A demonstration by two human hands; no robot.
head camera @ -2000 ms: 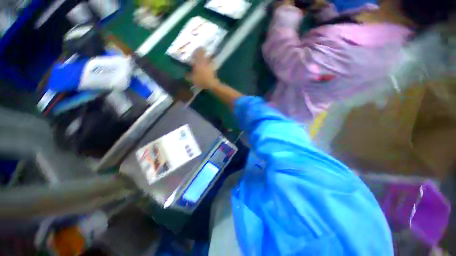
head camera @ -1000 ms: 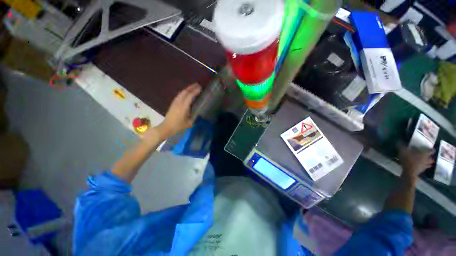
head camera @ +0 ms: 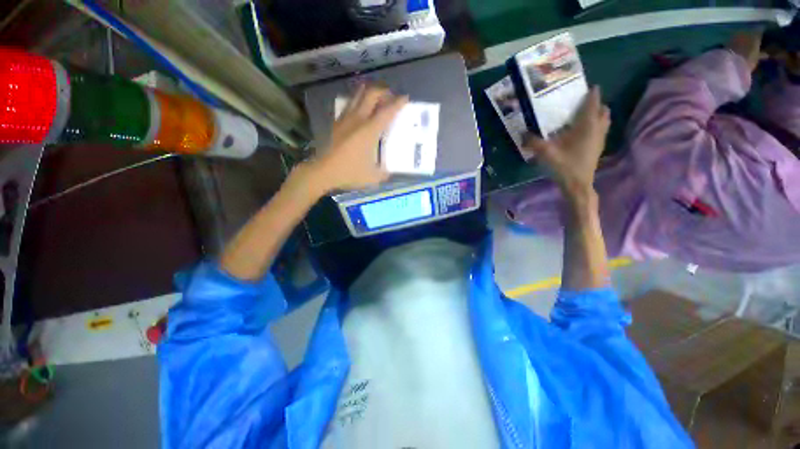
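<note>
A white product box lies on the grey plate of the bench scale, whose front display is lit. My left hand is over the box's left part, fingers on it. My right hand holds another product box by its lower edge, tilted, above the green conveyor belt. A further box shows partly behind the held one; whether my right hand also touches it I cannot tell.
The signal tower light reaches in from the left above the brown conveyor. A white-edged tray stands behind the scale. A person in a pink smock is at the right. A brown carton is at lower right.
My left hand has moved from beside the brown conveyor to the box on the scale. My right hand now holds a box raised beside the scale. The view has turned.
</note>
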